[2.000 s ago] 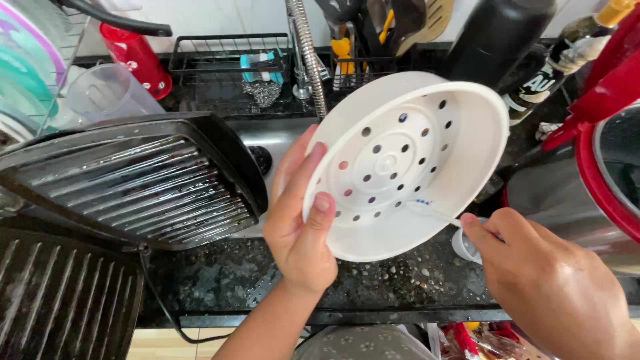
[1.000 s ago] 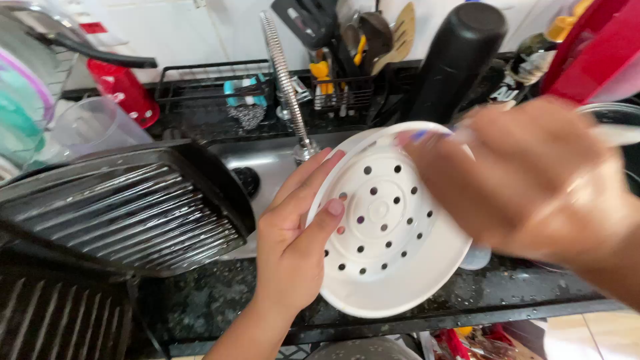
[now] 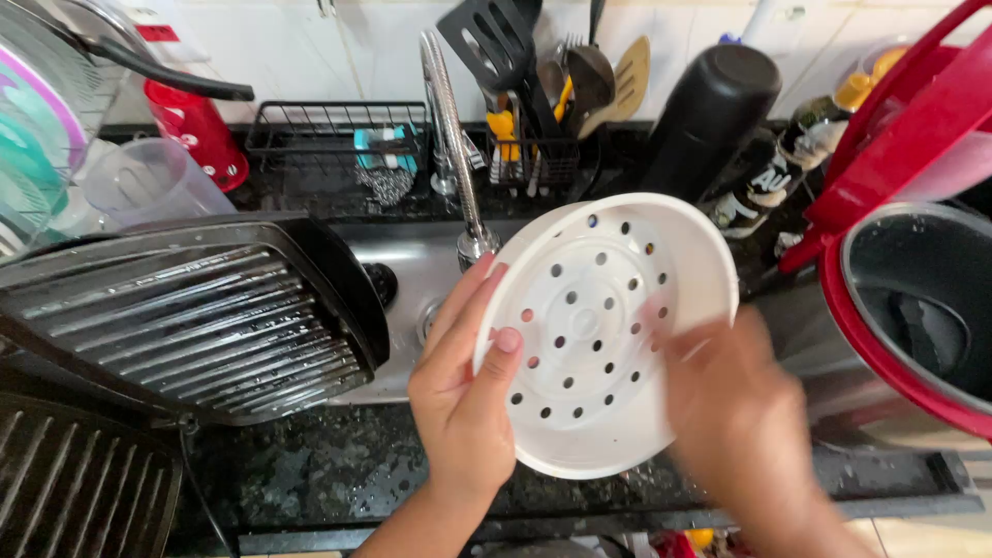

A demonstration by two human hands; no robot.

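Note:
A round white plastic steamer basket (image 3: 589, 322) with a perforated base is tilted towards me over the front edge of the sink. My left hand (image 3: 469, 387) grips its left rim, thumb on the inner side and fingers behind. My right hand (image 3: 736, 395), blurred by motion, is at the basket's lower right side with its fingers over the inner wall. Whether anything is between those fingers cannot be made out. Behind the basket rises the flexible metal faucet (image 3: 457, 147).
Black ribbed grill plates (image 3: 194, 325) lie at left, partly over the steel sink (image 3: 395, 271). An open red-rimmed cooker (image 3: 914, 325) stands right. Behind are a wire rack (image 3: 337, 116) with a sponge, a utensil holder (image 3: 535, 163), a black flask (image 3: 717, 116) and a clear cup (image 3: 155, 186).
My right hand has moved from above the basket's upper right side down to its lower right. A thin white brush-like tool, seen in it two seconds ago, is not discernible now. My left hand keeps its grip.

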